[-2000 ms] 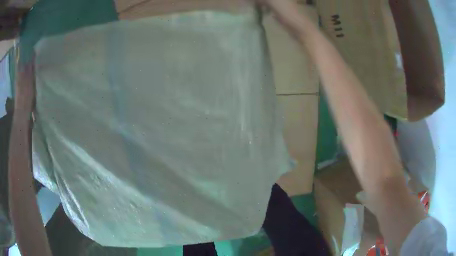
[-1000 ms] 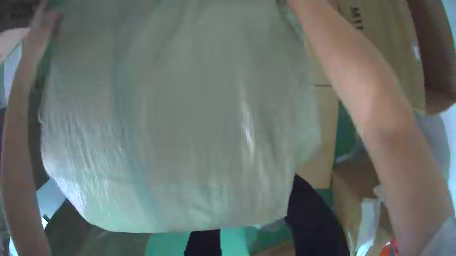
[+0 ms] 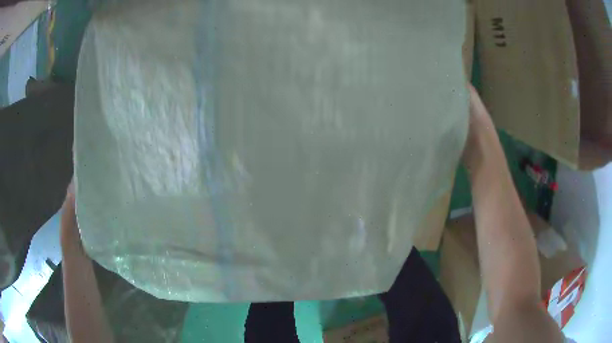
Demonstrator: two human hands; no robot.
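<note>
A large olive-grey woven sack point(image 3: 288, 147) with a bluish stripe fills the middle of the view, spread wide and bulging towards me. My left hand point(image 3: 70, 201) is at its left edge, mostly hidden behind it; mainly the forearm shows. My right hand point(image 3: 475, 124) is at its right edge, with the fingers hidden behind the sack. Whether either hand grips the sack cannot be seen. The sack's top runs out of the picture, and what is inside or behind it is hidden.
A brown carton marked "M11" point(image 3: 530, 80) stands at the upper right. An open carton point(image 3: 463, 261) and an orange-and-white pack point(image 3: 565, 295) are at the lower right. Dark olive bundles point(image 3: 33, 161) are at the left. Green floor and my dark-clothed legs show below.
Both hands have moved down from the sack's upper corners to its sides and are now more hidden behind it. The sack appears wider and fuller across the view.
</note>
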